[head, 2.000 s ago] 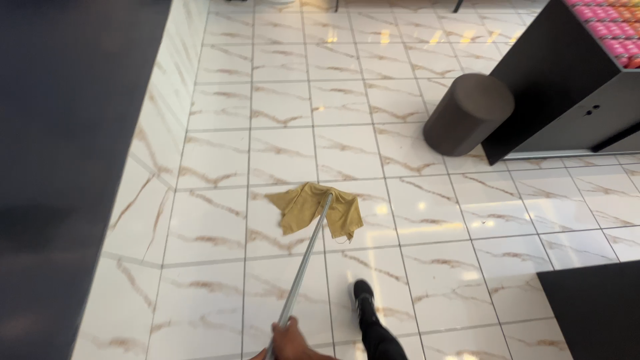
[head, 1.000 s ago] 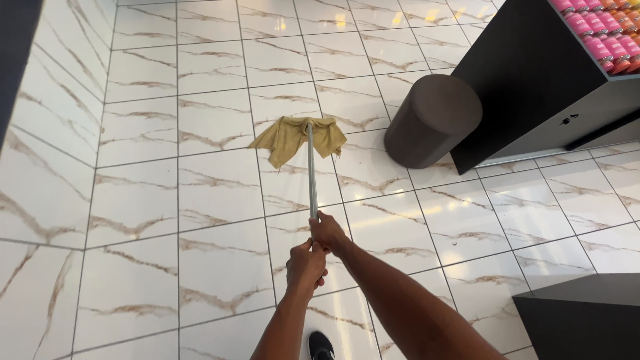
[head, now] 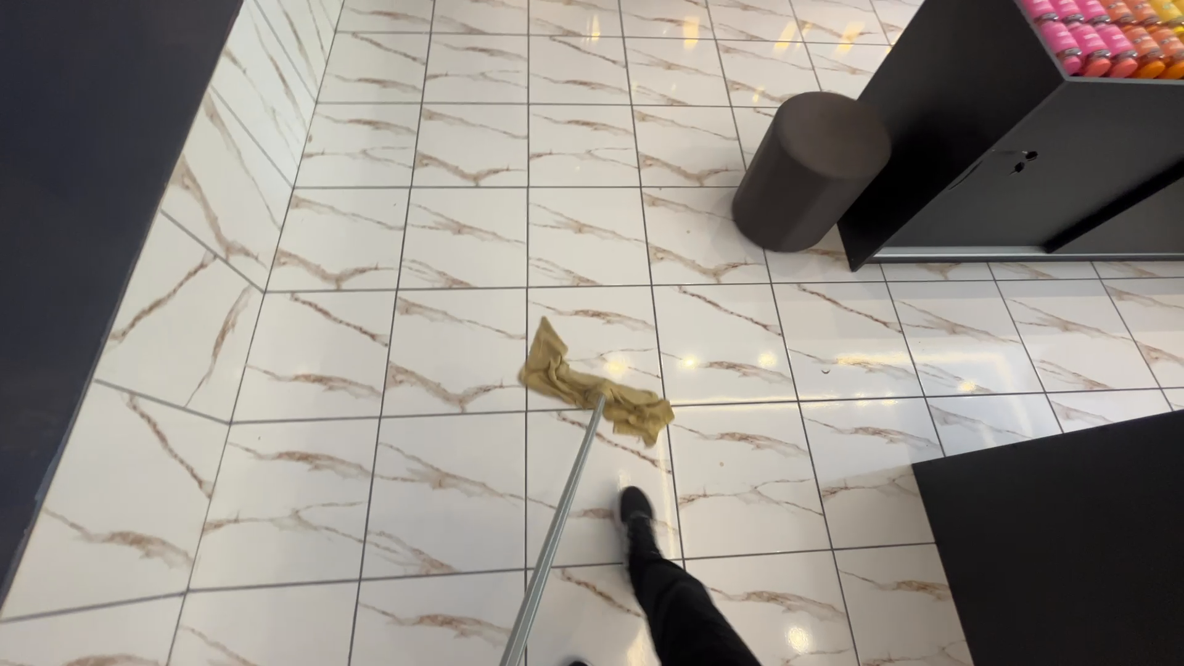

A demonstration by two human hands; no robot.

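A mustard-yellow cloth (head: 606,393) lies bunched on the white marbled floor tiles, around the lower end of a pale metal pole (head: 552,546). The pole slants down to the bottom edge of the head view, where its upper part is cut off. Neither of my hands is in view, so what each one holds cannot be seen. Just right of the pole, my leg in black trousers (head: 684,606) and a black shoe (head: 635,504) rest over the tiles.
A brown cylindrical stool (head: 814,171) stands against a dark cabinet (head: 962,129) topped with rows of pink, orange and yellow bottles (head: 1096,42). A black block-shaped surface (head: 1064,536) fills the lower right. Along the left runs a marbled tile wall (head: 199,259) with a dark surface beside it.
Both hands, on the pole one second ago, have left the view. The cloth has come closer to my feet and is more bunched. My leg shows further forward.
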